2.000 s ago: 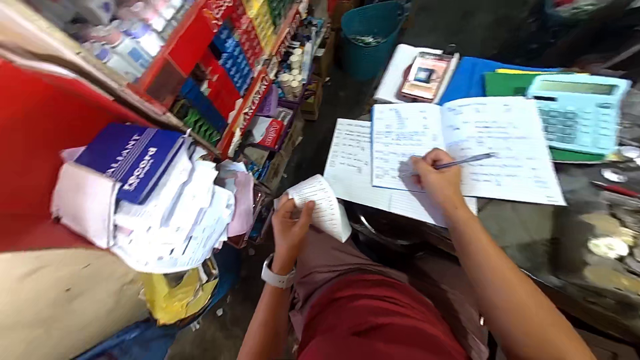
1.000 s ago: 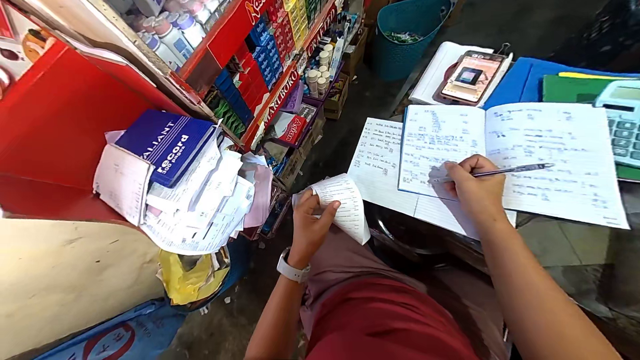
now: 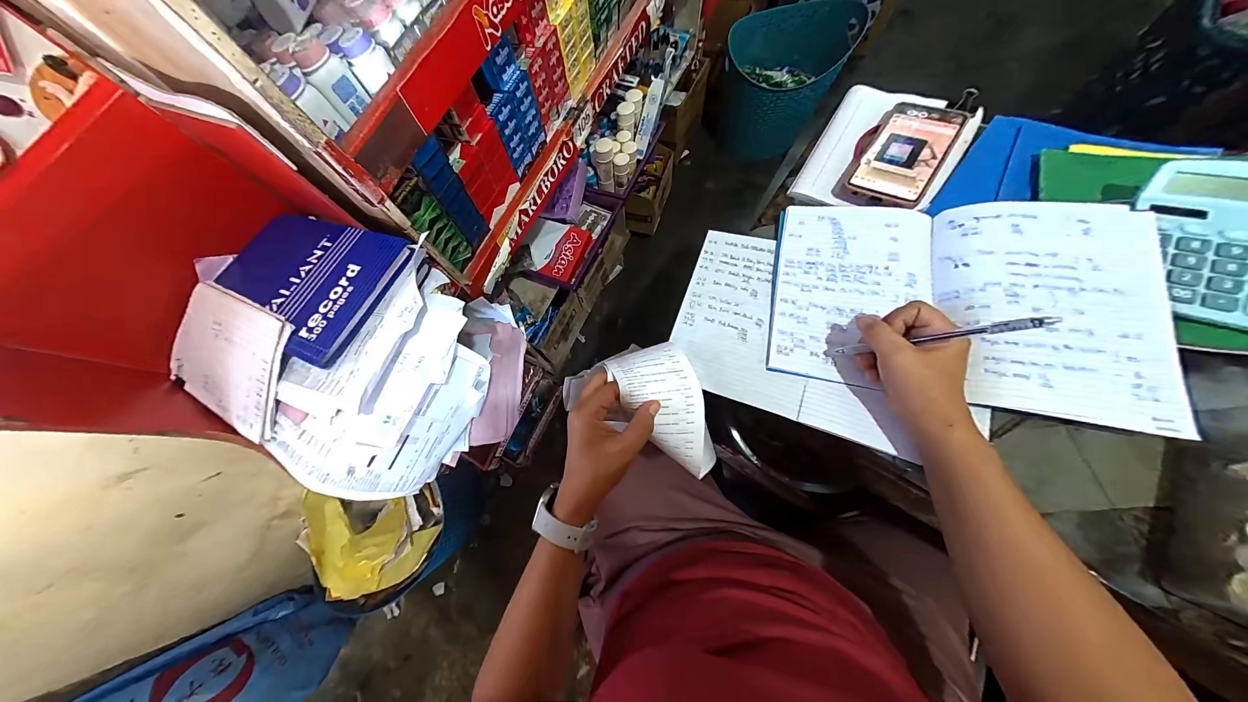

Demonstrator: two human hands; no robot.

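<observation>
My right hand (image 3: 916, 366) grips a ballpoint pen (image 3: 1014, 327), its tip at the lower left page of an open notebook (image 3: 1063, 253) with handwriting on both pages. Partly beneath the notebook lie loose handwritten sheets (image 3: 717, 322). In my left hand (image 3: 609, 439), above my lap, is a curled printed paper slip (image 3: 668, 390), pinched between thumb and fingers. A pale watch is on the left wrist. Beyond the notebook, a smartphone (image 3: 907, 153) with a lit screen rests on a white pad, beside blue (image 3: 1024, 156) and green folders. A light blue calculator (image 3: 1204, 229) lies at the right.
At left, a blue record book (image 3: 312, 278) tops a heap of papers (image 3: 390, 429) against a red panel. Below is a bin with a yellow bag (image 3: 361, 546). Shelves of cigarette packs and bottles (image 3: 327, 73) run along the upper left. A teal basket (image 3: 785, 88) stands beyond the table.
The pen has stayed in my right hand over the left page, and the paper slip in my left. The view has shifted, putting the calculator closer to the right edge.
</observation>
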